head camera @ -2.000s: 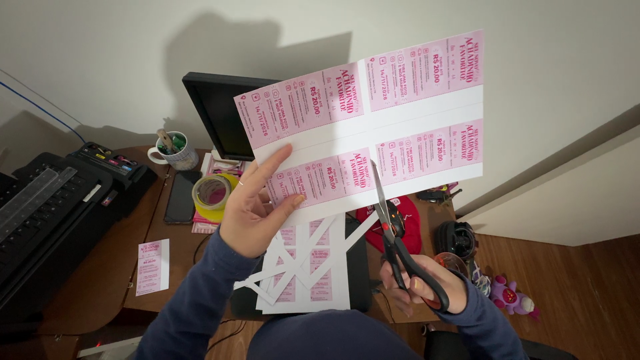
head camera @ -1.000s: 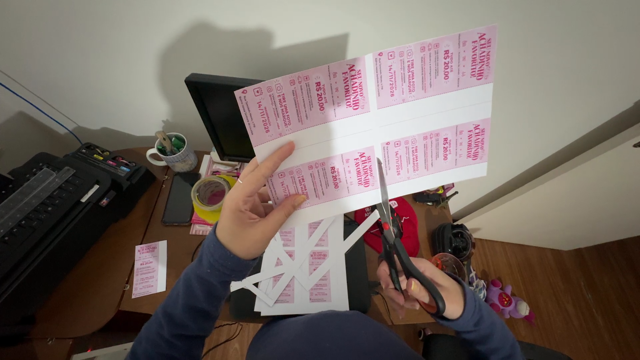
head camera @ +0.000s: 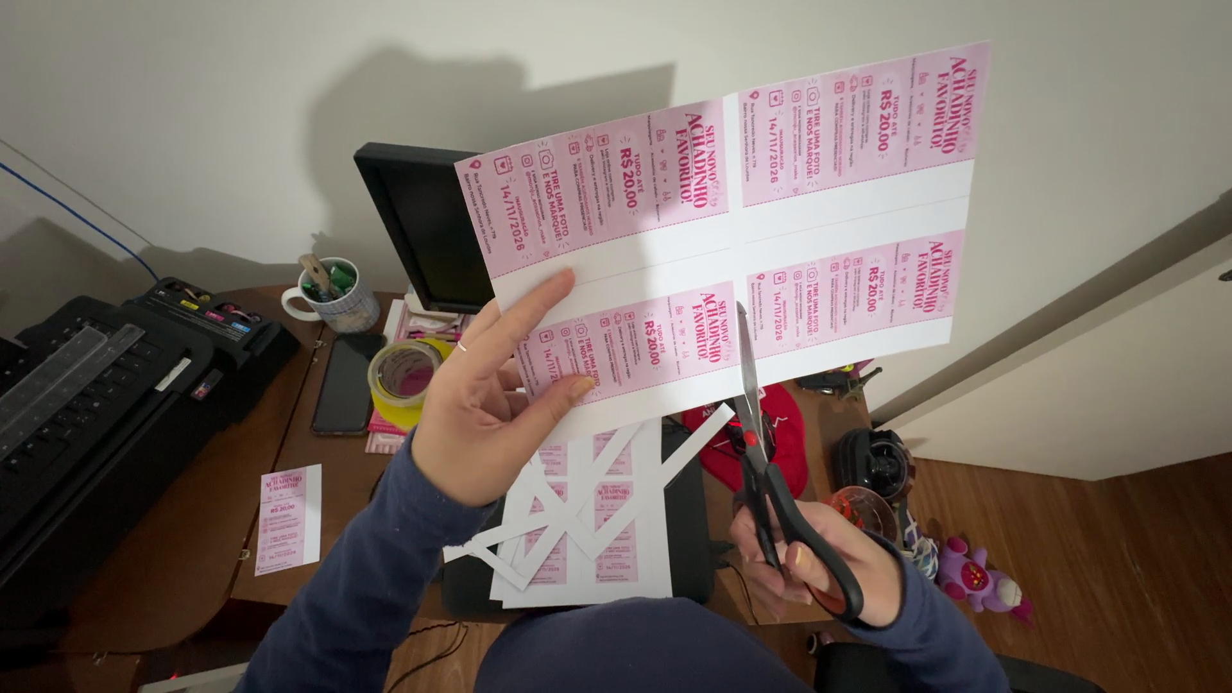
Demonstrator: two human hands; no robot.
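Note:
My left hand [head camera: 500, 395] grips the lower left edge of a white paper sheet [head camera: 736, 241] printed with four pink flyers in two rows. My right hand [head camera: 818, 568] has its fingers through the handles of black-handled scissors [head camera: 760, 452]. The scissor blades reach the sheet's lower edge, at the white gap between the two lower flyers. Below the sheet, several cut white paper strips [head camera: 568, 510] lie across more printed sheets [head camera: 650, 568]. A single cut flyer [head camera: 289, 520] rests on the brown desk to the left.
A black printer [head camera: 87, 414] stands at the far left. Near it are a mug [head camera: 345, 303], a phone [head camera: 345, 385] and a tape roll [head camera: 404, 373] on a yellow one. A monitor [head camera: 414, 231] stands behind the sheet, a red cloth item [head camera: 784, 433] under it. A purple plush toy [head camera: 977, 577] lies on the floor.
Between the earlier frames and now, the scissor blades have drawn closer together at the gap between the lower flyers. My left hand keeps its hold on the sheet.

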